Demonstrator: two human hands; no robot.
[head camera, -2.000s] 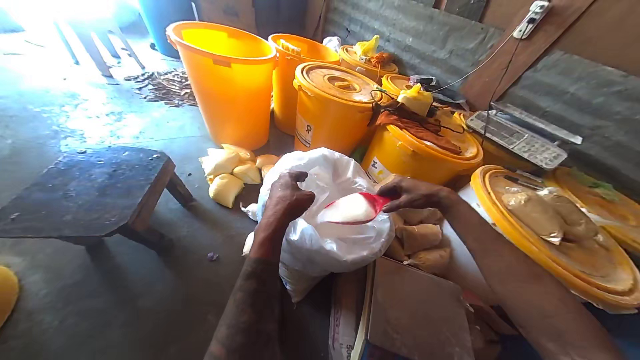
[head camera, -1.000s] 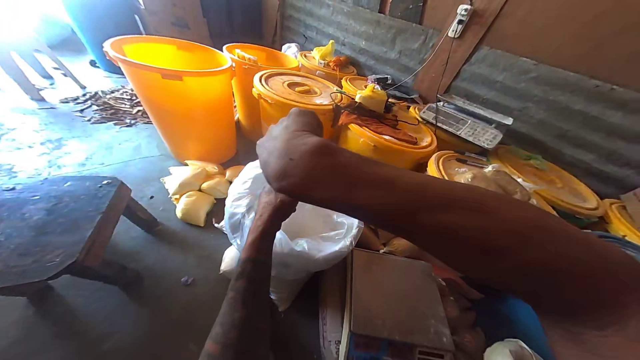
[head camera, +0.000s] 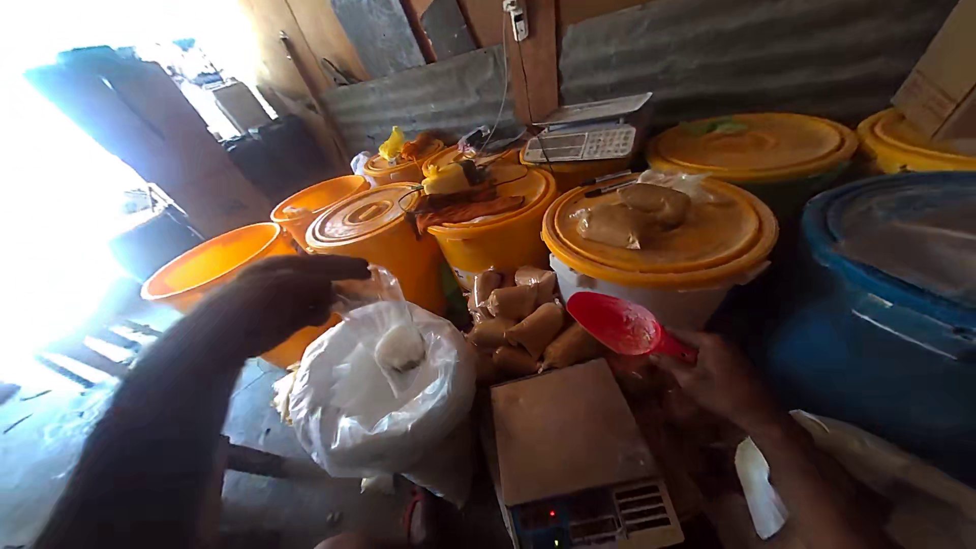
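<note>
My left hand (head camera: 309, 293) grips the top of a small clear plastic bag (head camera: 398, 343), which hangs over the mouth of a large white plastic sack (head camera: 335, 427) with white contents at its bottom. White granular or powdery material lies inside the sack. On the right, my right hand (head camera: 709, 370) holds the handle of a red plastic scoop (head camera: 618, 324), its bowl pointing left with white residue in it. A digital scale (head camera: 568, 435) with a flat metal plate and small lit lights stands between the sack and my right hand. Filled brown bags (head camera: 534, 328) are heaped behind the scale.
Lidded orange buckets (head camera: 366, 217) and open orange buckets (head camera: 217, 259) stand behind the sack. Brown bags (head camera: 644, 213) lie on a lidded bucket (head camera: 751, 236). Another scale (head camera: 583, 145) rests near the corrugated metal wall (head camera: 732, 61). A blue drum (head camera: 854, 320) stands at the right.
The view has swung right. My right hand was crossed over my left above the sack; now it is right of the scale with the scoop. The small bag now shows hanging from my left hand.
</note>
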